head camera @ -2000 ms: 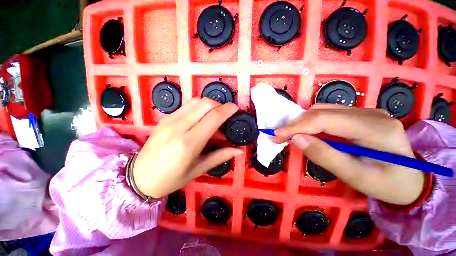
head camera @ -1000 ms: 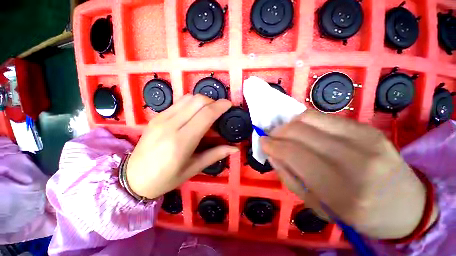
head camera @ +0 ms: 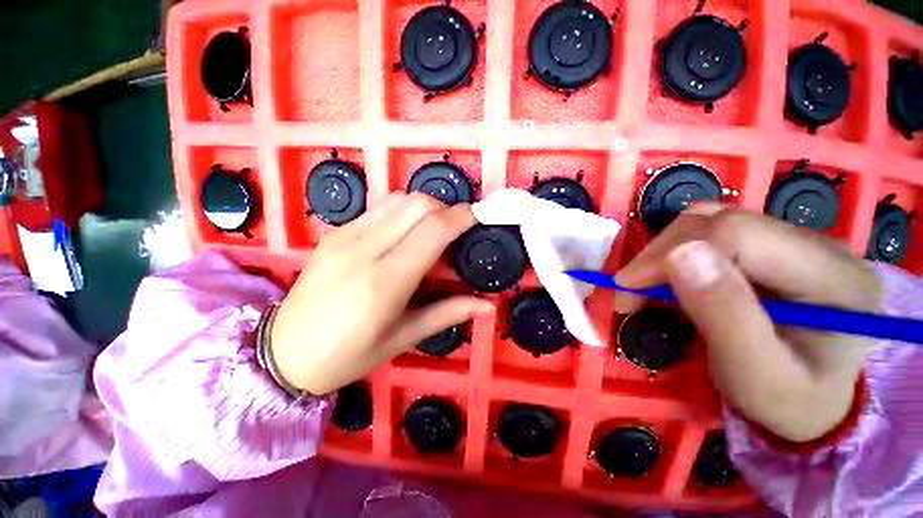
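Note:
My left hand (head camera: pixel 369 293) holds a round black watch body (head camera: pixel 489 258) at its edge between fingers and thumb, above the coral-red foam tray (head camera: pixel 435 136). Its ringed back with small central marks faces up. My right hand (head camera: pixel 754 304) holds a long blue stick (head camera: pixel 648 290) like a pen, its tip pointing left. A white cloth (head camera: pixel 567 248) lies folded between the hands, under the stick's tip; its upper left corner touches my left fingertips. Whether the right fingers also grip the cloth cannot be told.
The tray's square pockets hold several more black watch bodies (head camera: pixel 438 48); one upper left pocket is empty. A red box (head camera: pixel 66 167) with white paper (head camera: pixel 46 258) and a blue item stands at left on the dark green bench (head camera: pixel 132 152). A pink striped sleeve shows at the left edge.
The right hand has turned and drawn back to the right with the stick, which now lies flatter. The cloth has shifted and spread, uncovering more of the watch bodies above and below it.

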